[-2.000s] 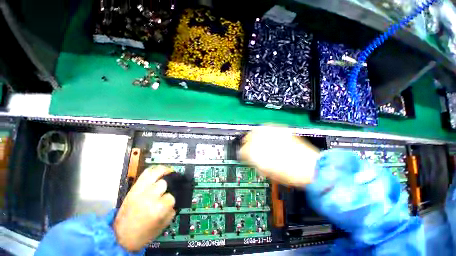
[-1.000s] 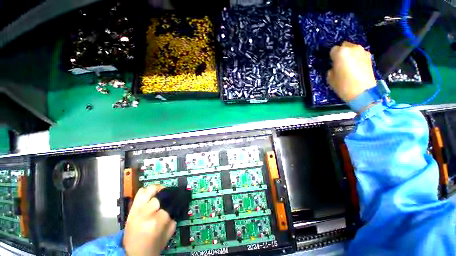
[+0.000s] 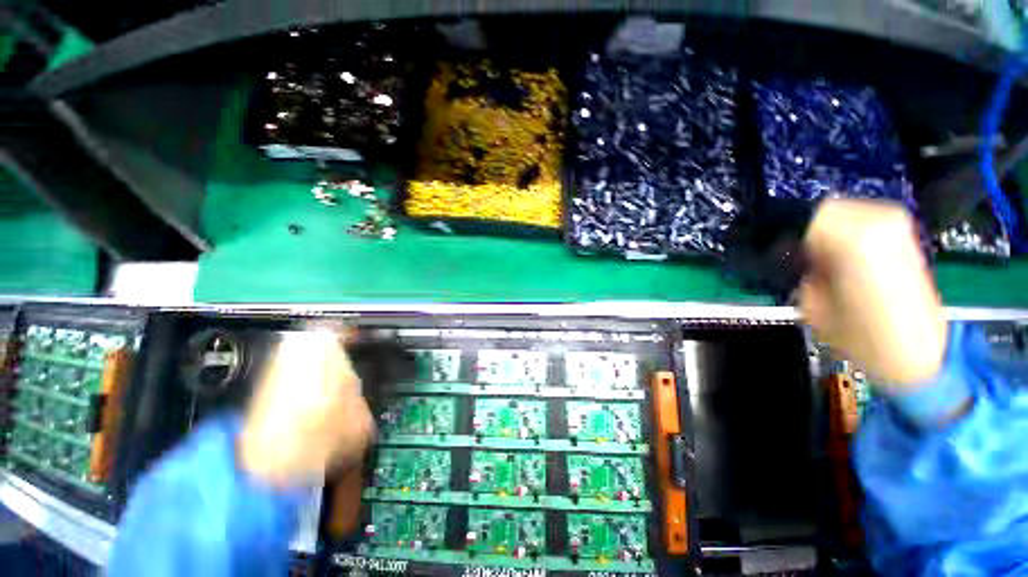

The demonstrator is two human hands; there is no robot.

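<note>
A black carrier pallet [image 3: 665,473] holds several small green circuit boards [image 3: 508,419] in rows. My left hand [image 3: 307,408] is blurred over the pallet's upper left corner, black coverings on its fingers beside the top left board. My right hand [image 3: 870,295] is blurred in front of the bin of blue-violet cylinders [image 3: 832,138], black coverings on its fingers over the bin's front edge and the mat. The black coverings and blur hide the fingertips of both hands, so I cannot tell if they hold parts.
Bins of brown-silver bits [image 3: 334,96], yellow pieces [image 3: 492,147] and dark cylinders [image 3: 654,158] stand on the green mat [image 3: 282,254]. Loose metallic parts [image 3: 359,203] lie on it. A blue coiled cord [image 3: 992,147] hangs at right. Another pallet [image 3: 62,394] lies at left.
My right hand has come back from over the blue-violet bin to its front edge. My left hand has moved up and left to the pallet's upper left corner. The camera view has shifted.
</note>
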